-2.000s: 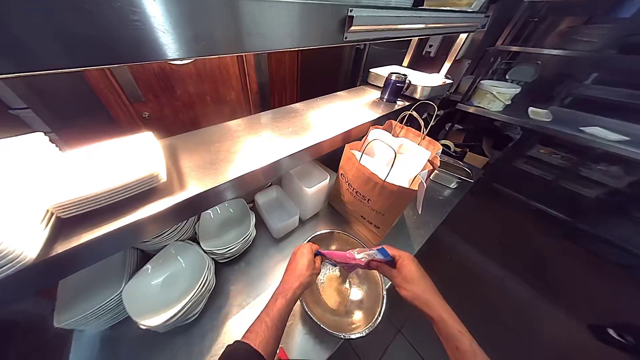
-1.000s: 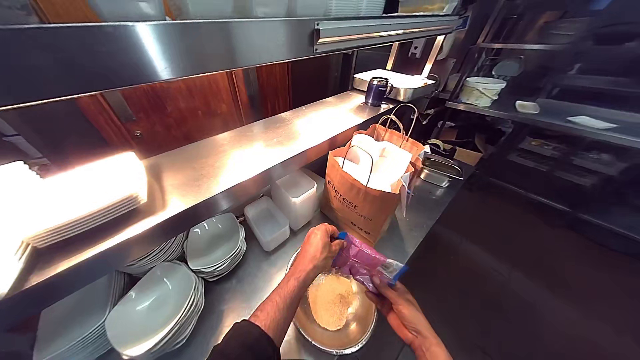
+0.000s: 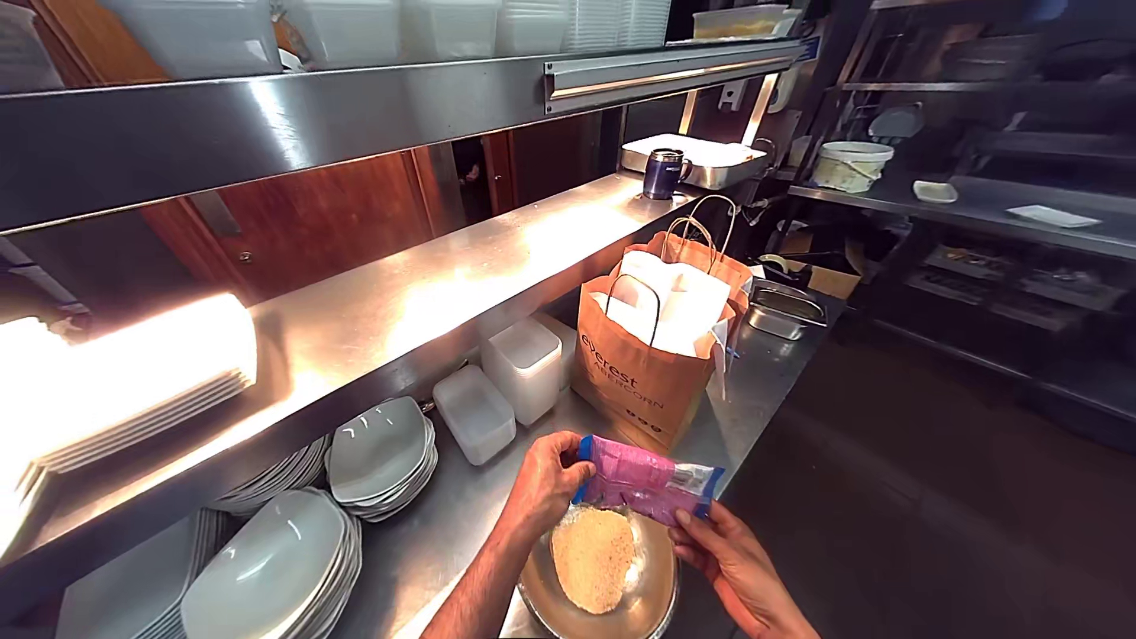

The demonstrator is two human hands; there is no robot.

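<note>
My left hand [image 3: 546, 479] grips one blue-edged end of a plastic packet [image 3: 635, 475] with pink contents. At its other end, my right hand [image 3: 723, 555] pinches the lower blue edge, beside a clear part. The packet is stretched out over the far rim of a round metal bowl [image 3: 652, 590]. A mound of pale tan powder or crumbs [image 3: 593, 559] lies in the bowl. Just beyond the packet stands a brown paper carrier bag [image 3: 635, 382] with printing on it and white paper inside.
Stacked white dishes [image 3: 266, 568] stand left on the steel counter, with white plastic tubs [image 3: 475, 413] nearer the bag. A steel shelf [image 3: 426, 284] above holds plates [image 3: 151, 382], a blue mug [image 3: 664, 173] and a metal tray [image 3: 701, 160]. A steel pan [image 3: 785, 311] sits behind the bags.
The packet, earlier held over the bowl's far side, was tilted one second ago and is now more level. The tan mound shows more plainly than two seconds ago. The view has shifted.
</note>
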